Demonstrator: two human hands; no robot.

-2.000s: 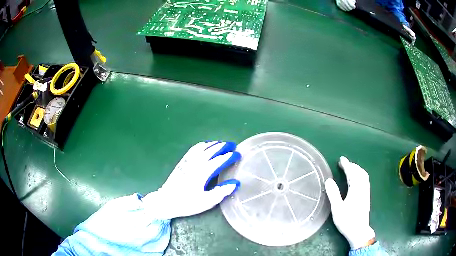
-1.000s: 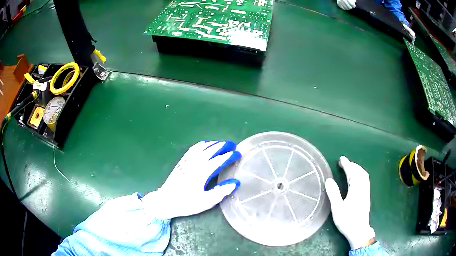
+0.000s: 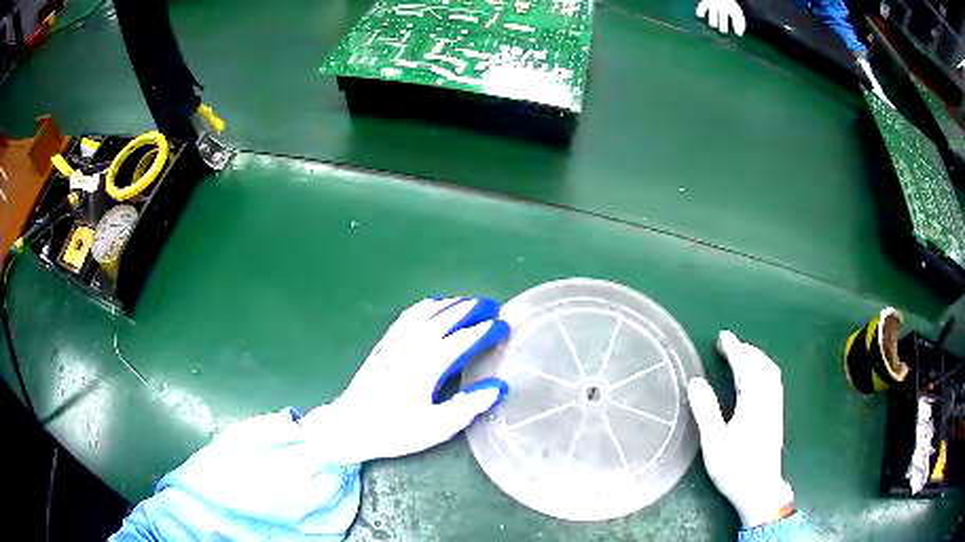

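Note:
A round translucent turntable with spoke lines and a centre hole lies flat on the green bench in front of me. My left hand, in a white glove with blue fingertips, rests at its left rim, fingers apart, gripping nothing. My right hand, in a plain white glove, rests at its right rim, thumb and fingers apart, also holding nothing. A large green circuit board sits raised on a dark underside beyond the bench seam; its far edge is cut off by the picture's top.
A black tray with a yellow ring stands left, below a dark post. A hazard tape roll and black box are right. More boards stand upper right, near another person's gloved hand.
The large circuit board has shifted right and slightly nearer to me. The other person's gloved hands have moved at the upper right. My hands and the turntable have not moved.

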